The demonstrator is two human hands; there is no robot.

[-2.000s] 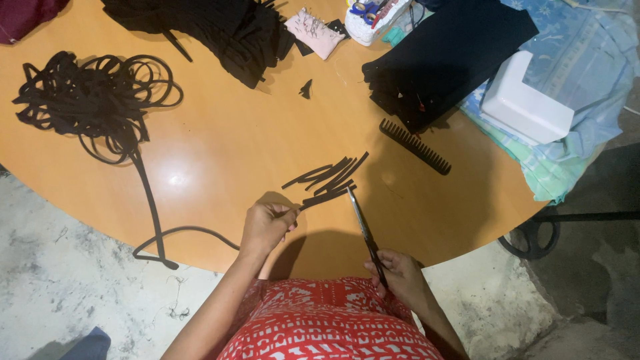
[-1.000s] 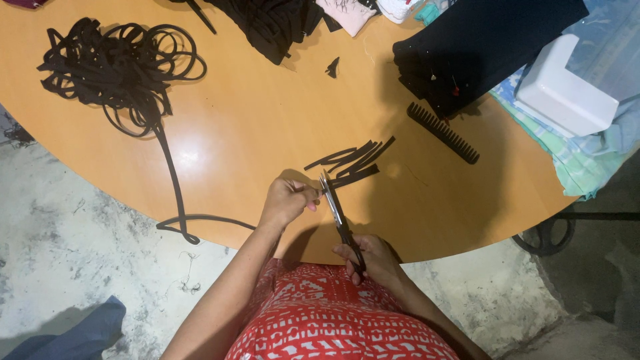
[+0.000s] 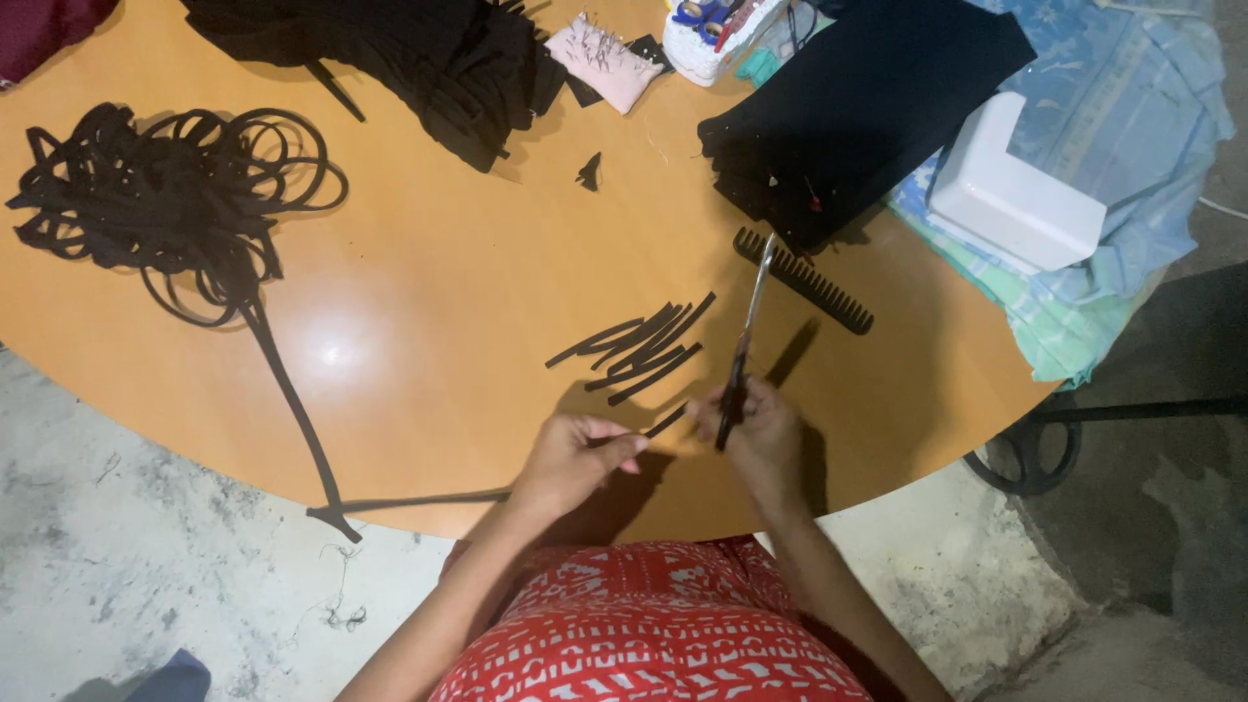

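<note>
My left hand [image 3: 575,460] pinches a narrow black fabric strip [image 3: 667,419] near the table's front edge. The strip's other end reaches the fingers of my right hand [image 3: 756,426], which grips a pair of scissors [image 3: 749,341] with the blades pointing away from me. Whether the blades are apart is hard to tell. Several short black strip pieces [image 3: 639,343] lie in a loose group just beyond my hands. A long black strip [image 3: 292,409] runs from a tangled heap [image 3: 161,195] at the left, over the table edge, and toward my left hand.
A black comb [image 3: 804,281] lies beyond my right hand, beside folded black fabric [image 3: 858,107]. Farther right, a white angular plastic piece [image 3: 1019,200] rests on blue cloth [image 3: 1121,117]. At the back are a pink pincushion [image 3: 603,60], a white holder [image 3: 697,57] with tools, and black cloth [image 3: 390,44].
The scissors have moved away from my left hand and now point toward the comb. The fingers of my right hand have come up to the strip's free end.
</note>
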